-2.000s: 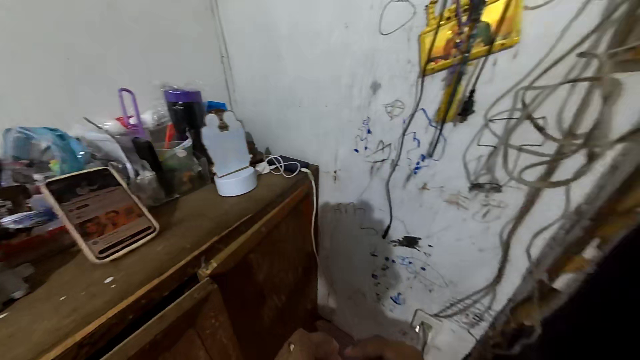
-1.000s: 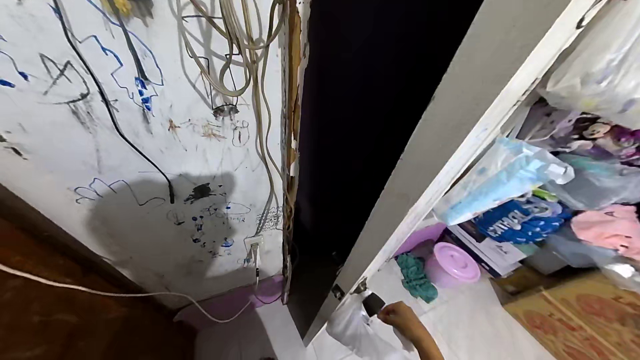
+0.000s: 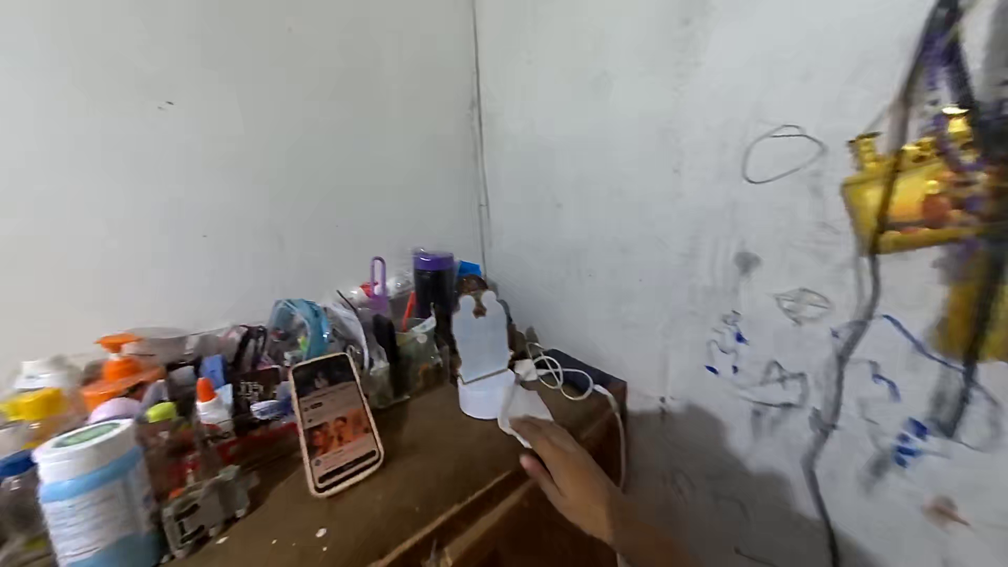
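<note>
My right hand (image 3: 571, 476) reaches over the right end of the wooden cabinet top (image 3: 417, 465), its fingers at a white, flat object (image 3: 526, 405) with a cord; whether they grip it is unclear. Just behind stands a white figure-shaped stand on a round base (image 3: 482, 354). A white cable (image 3: 559, 374) lies coiled beside it, near a dark flat item (image 3: 579, 366), and hangs over the cabinet's edge. To the left, a smartphone (image 3: 337, 425) with a lit screen leans upright against the clutter. My left hand is out of view.
Bottles, including a blue one with a white lid (image 3: 98, 492), and bagged items crowd the cabinet's left and back. A black tumbler with a purple lid (image 3: 434, 283) stands in the corner. Black cords (image 3: 854, 339) and a yellow hanging decoration (image 3: 913, 197) are on the right wall.
The view has swung from the doorway back to the cabinet. My right hand, by the door's edge one second ago, is now at the white object on the cabinet top.
</note>
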